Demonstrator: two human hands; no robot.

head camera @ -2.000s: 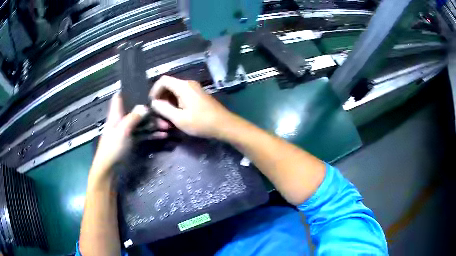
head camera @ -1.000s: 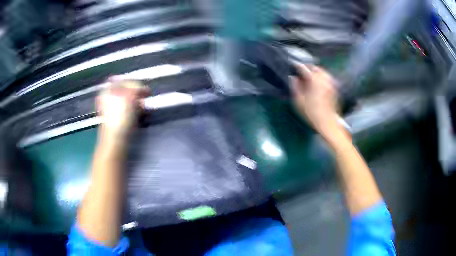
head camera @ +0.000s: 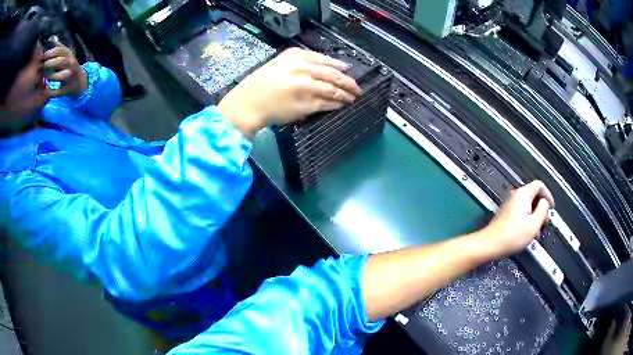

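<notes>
My left hand (head camera: pixel 524 216) reaches over the near rail with curled fingers; a dark area shows between them, and whether it grips anything is unclear. The black parts tray (head camera: pixel 409 333) lies below my left forearm, with many small pale rings (head camera: pixel 479 305) scattered on it. My right hand (head camera: pixel 616 338) is only a blurred piece at the lower right edge, cut off by the picture, so its grip cannot be seen.
A co-worker in blue (head camera: pixel 139 201) stands at the left, one hand on a tall stack of dark plates (head camera: pixel 333 135) on the green bench (head camera: pixel 409 187). Another ring-filled tray (head camera: pixel 225 55) lies beyond. Long rails (head camera: pixel 444 149) run behind the bench; machine modules (head camera: pixel 576 69) stand upper right.
The view has swung left, bringing in the co-worker and plate stack. The dark plate seen in my left hand two seconds ago is no longer clearly visible. My right hand is now at the lower right edge.
</notes>
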